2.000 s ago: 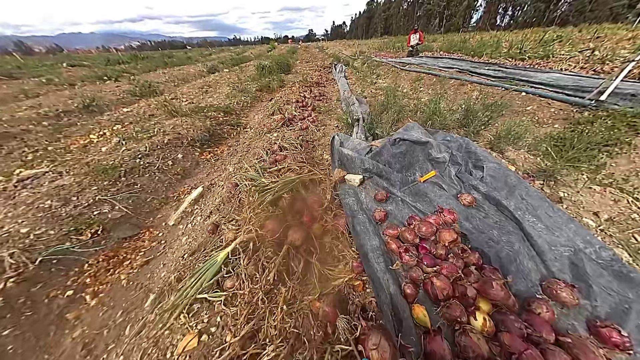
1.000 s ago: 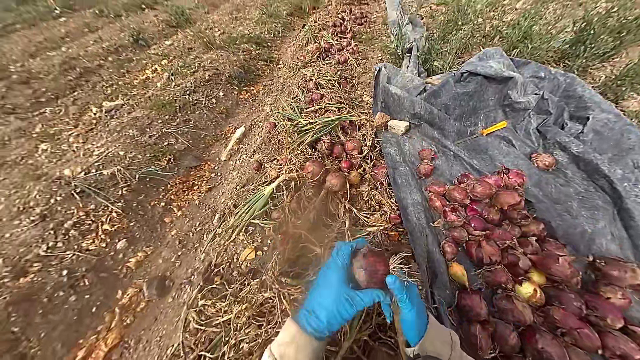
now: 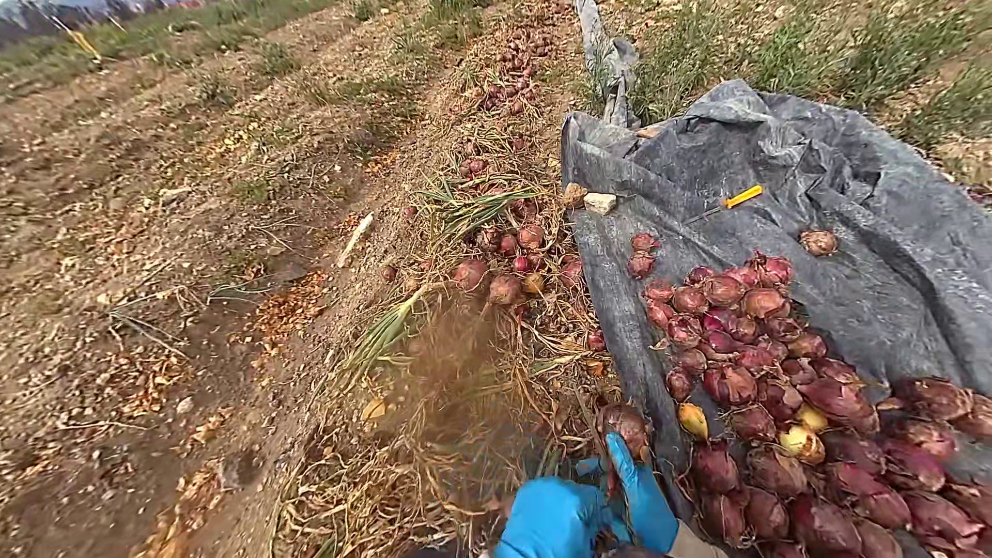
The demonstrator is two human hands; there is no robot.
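My left hand (image 3: 552, 518), in a blue glove, is at the bottom centre with its fingers curled; what lies inside them is hidden. Close on its right is my right hand (image 3: 649, 500), also gloved in blue, with a finger up against a large red onion (image 3: 624, 426) and brown stalk between the hands. The onion is beside the left edge of a dark grey sheet (image 3: 860, 209), on which many red onions (image 3: 725, 384) are heaped. A screwdriver-like tool with a yellow handle (image 3: 742, 197) lies farther up the sheet.
Onions (image 3: 505, 289) with dry tops lie along a row left of the sheet. A pale stone (image 3: 600, 203) rests on the sheet's edge. Green leaves (image 3: 387, 333) and straw cover the ground nearby. A single onion (image 3: 818, 242) sits apart on the sheet.
Two seconds ago no hands were in view. Since one second ago both hands have moved lower in the view, with the onion now beyond the fingers. The view has tilted down.
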